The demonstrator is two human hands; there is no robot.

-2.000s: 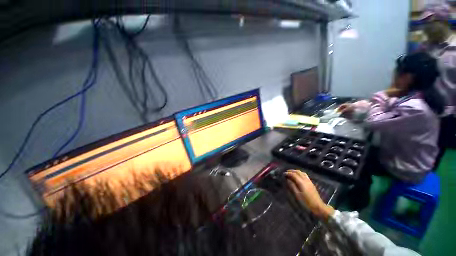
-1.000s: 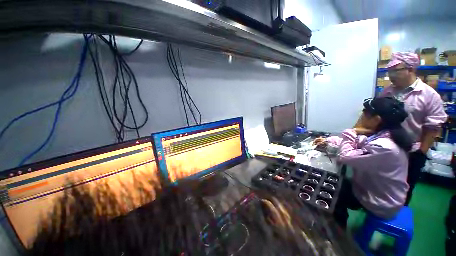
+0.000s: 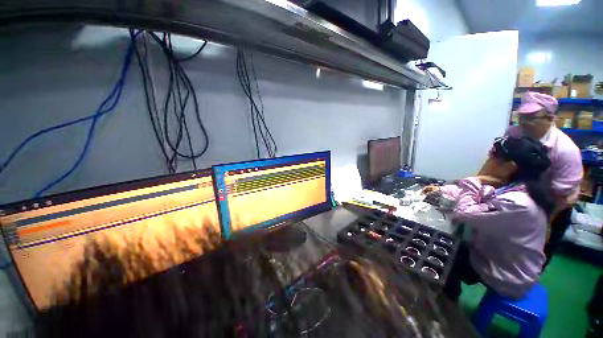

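Dark hair hangs across the lower part of the view and covers most of the desk mat (image 3: 324,264). My right hand (image 3: 373,280) shows only as a blurred skin-toned patch behind the hair; its fingers and anything in them cannot be made out. My left hand is not in view. A thin white cable (image 3: 311,310) loops on the mat left of my right hand. The left monitor (image 3: 132,231) and the blue-framed right monitor (image 3: 278,195) show orange-yellow windows.
A black compartment tray (image 3: 397,247) with ring-like items lies right of the mat. Beyond it, a person in pink (image 3: 506,224) sits on a blue stool (image 3: 516,310); another person (image 3: 562,158) stands behind. A shelf (image 3: 297,43) runs overhead, and cables (image 3: 178,105) hang on the wall.
The view has tilted up since the oldest frame, and hair now covers my right hand, which was plain on the mat. The standing person has leaned down toward the seated one.
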